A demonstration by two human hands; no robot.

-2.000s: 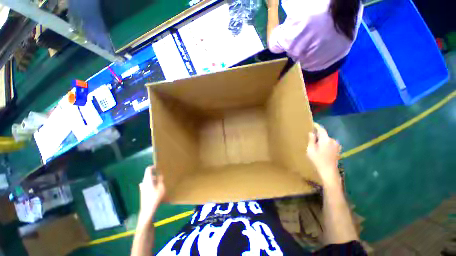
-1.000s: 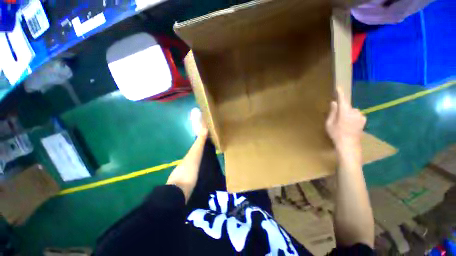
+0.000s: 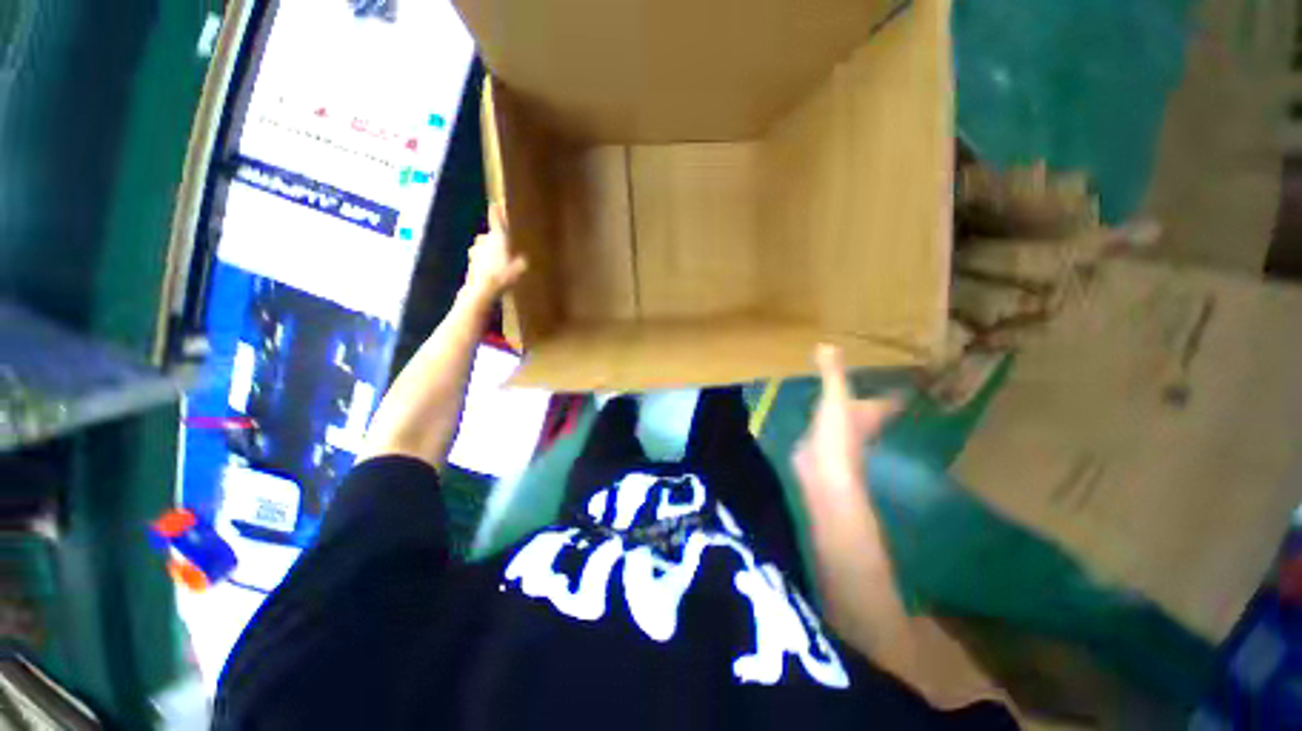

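A large open brown shipping carton (image 3: 700, 229) is held up in front of me, its opening facing me and its inside empty. A seam runs down its bottom panel. My left hand (image 3: 493, 267) grips the carton's left side; the fingers are partly hidden behind the wall. My right hand (image 3: 843, 424) is at the carton's lower right edge, blurred, with one finger up against the near edge and the others spread below it. Whether it grips the cardboard is unclear.
A bench with printed white-and-blue covering (image 3: 307, 257) runs along the left, holding a calculator (image 3: 260, 498) and an orange-and-blue tape roll (image 3: 192, 548). A white stool seat (image 3: 503, 419) is below the carton. Flattened cardboard (image 3: 1142, 429) and brown cardboard strips (image 3: 1017, 264) are at right.
My view has turned, so the bench now runs up the left side. The carton now faces me squarely and sits higher in view. My right hand has moved down to its lower edge.
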